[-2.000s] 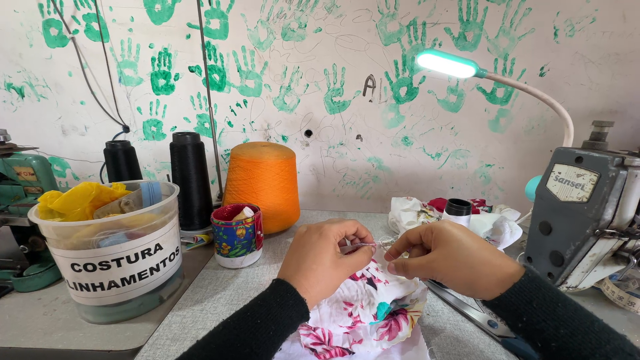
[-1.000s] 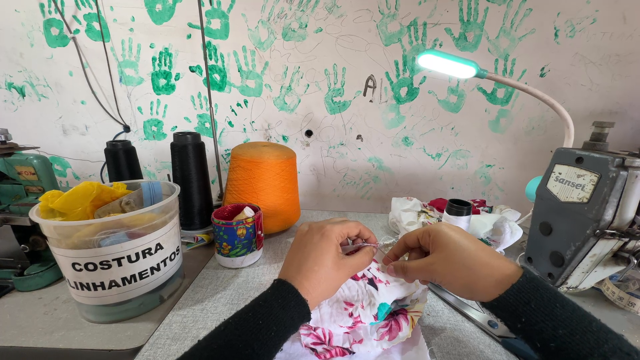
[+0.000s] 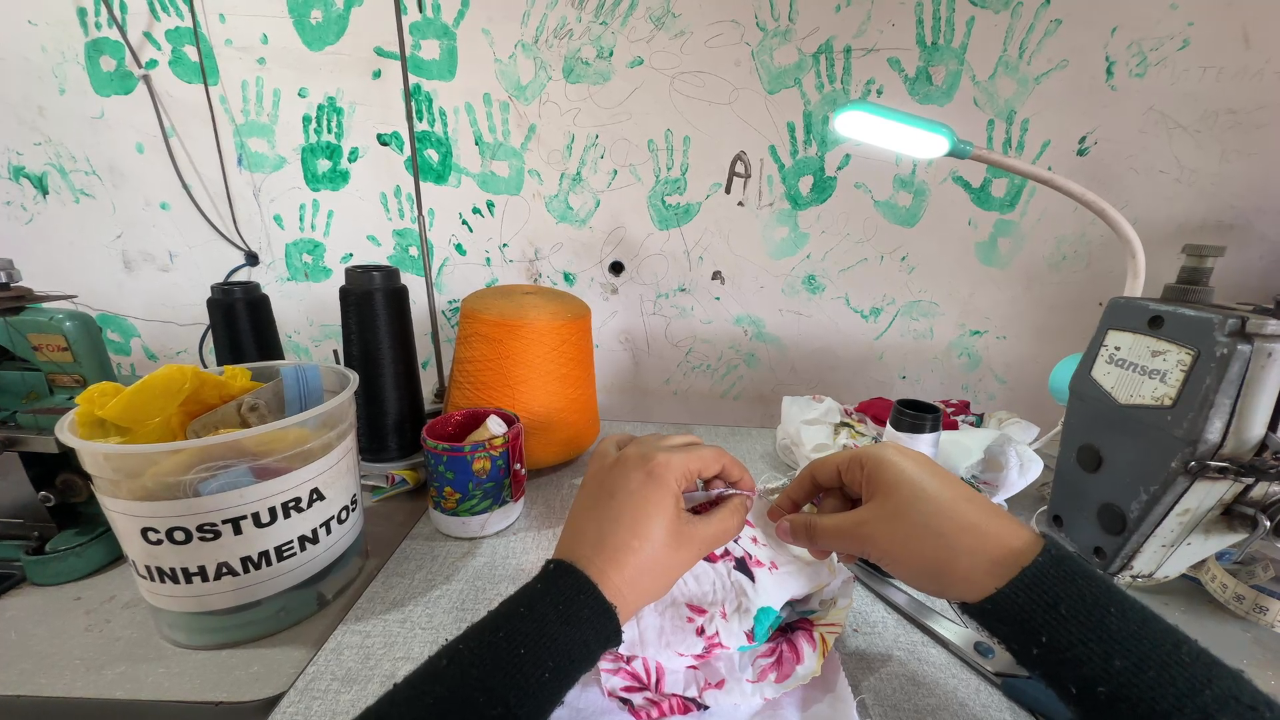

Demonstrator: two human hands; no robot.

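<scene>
White cloth with pink and teal flowers (image 3: 745, 640) lies bunched on the table below both hands. My left hand (image 3: 650, 515) pinches a gathered edge of it between thumb and index finger, close to the middle of the view. Just to the right, my right hand (image 3: 890, 515) has its thumb and fingertips drawn together at the same edge; whether a needle or thread is between them is too small to tell. Partly under my right forearm lies a pair of metal scissors (image 3: 940, 620), its handles partly hidden by the sleeve.
At left stand a plastic tub (image 3: 225, 540), black thread cones (image 3: 380, 360), an orange thread cone (image 3: 525, 370) and a fabric-covered cup (image 3: 475, 475). A grey sewing machine (image 3: 1150, 430) with a tape measure (image 3: 1235, 590) is at right. Fabric scraps (image 3: 815, 430) lie behind my right hand, below a lit lamp (image 3: 895, 130).
</scene>
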